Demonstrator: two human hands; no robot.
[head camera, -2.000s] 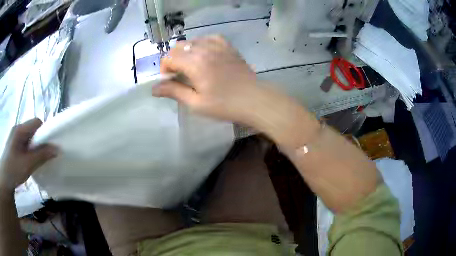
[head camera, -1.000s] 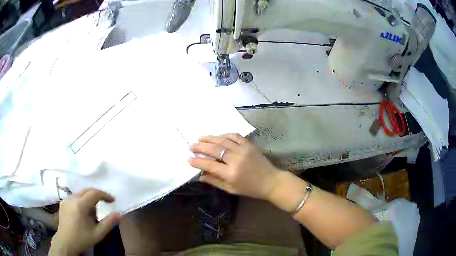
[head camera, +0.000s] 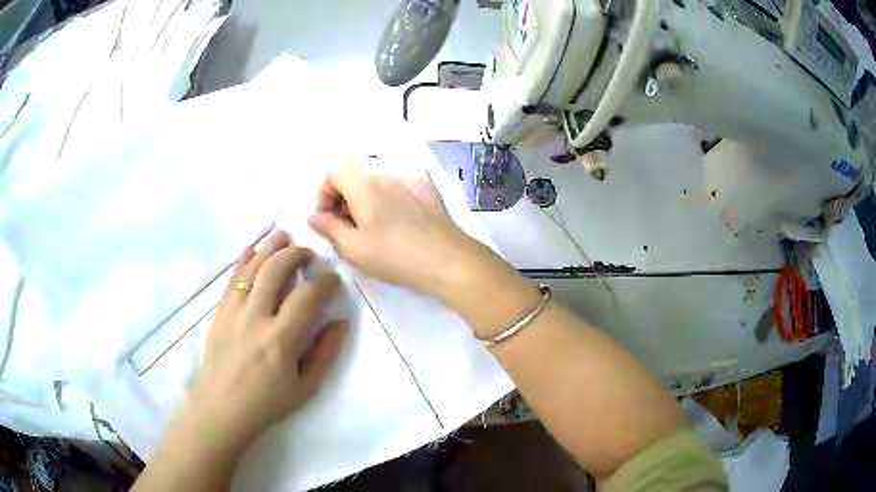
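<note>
A white garment panel (head camera: 403, 384) lies flat on the machine bed, left of and in front of the needle area. It has a long narrow stitched rectangle (head camera: 173, 333) and a straight dark seam (head camera: 399, 348). My left hand (head camera: 274, 332) rests on the panel over the rectangle's upper end, fingers apart. My right hand (head camera: 384, 216) is at the seam's upper end, fingers curled and tips together; whether they pinch cloth is hidden. The presser foot (head camera: 494, 165) stands over the needle plate (head camera: 469, 176), right of the panel's edge.
The sewing machine arm (head camera: 749, 106) crosses the upper right. A grey elongated shape (head camera: 415, 38) hangs at the top. Red scissors (head camera: 793, 303) lie at the right. Layered white pieces (head camera: 154, 48) are at the upper left, others (head camera: 847, 288) at the right edge. A loose thread (head camera: 571, 240) trails on the bed.
The view has shifted. My right hand has moved from the panel's near edge up the seam. My left hand has moved from the near edge onto the panel, beside my right hand.
</note>
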